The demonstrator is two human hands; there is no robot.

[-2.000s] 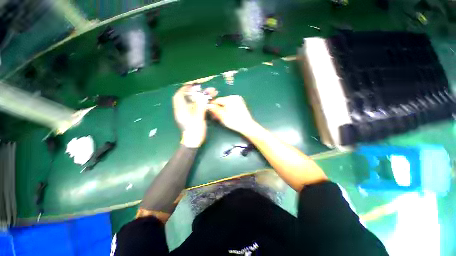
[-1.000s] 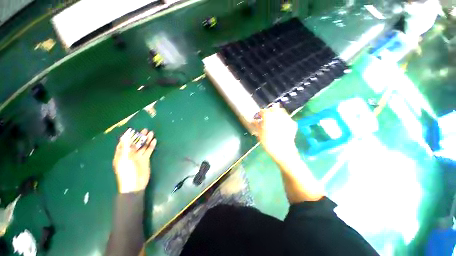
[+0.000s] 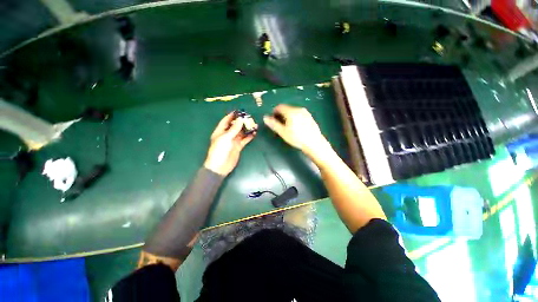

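My left hand (image 3: 227, 141) holds a small circuit board assembly (image 3: 246, 122) with pale and dark parts above the green bench. My right hand (image 3: 293, 127) is just to its right, not touching it, fingers curled; a small dark thing seems to be at its fingertips, but blur hides what it is. A black cord bundle (image 3: 284, 196) with a thin plug end lies on the bench near the front edge, below the hands. A thin lead runs up from it towards the hands.
Stacked trays of black housings (image 3: 427, 118) stand at the right, with a white side strip (image 3: 368, 127). A blue stool (image 3: 436, 211) is beyond the bench edge. Crumpled white paper (image 3: 60, 173) and a black cord lie left. Unfinished adapters (image 3: 265, 45) lie on the far belt.
My right hand has moved from the edge of the stacked trays back beside my left hand. The view has turned back towards the bench middle. My left hand still holds the board.
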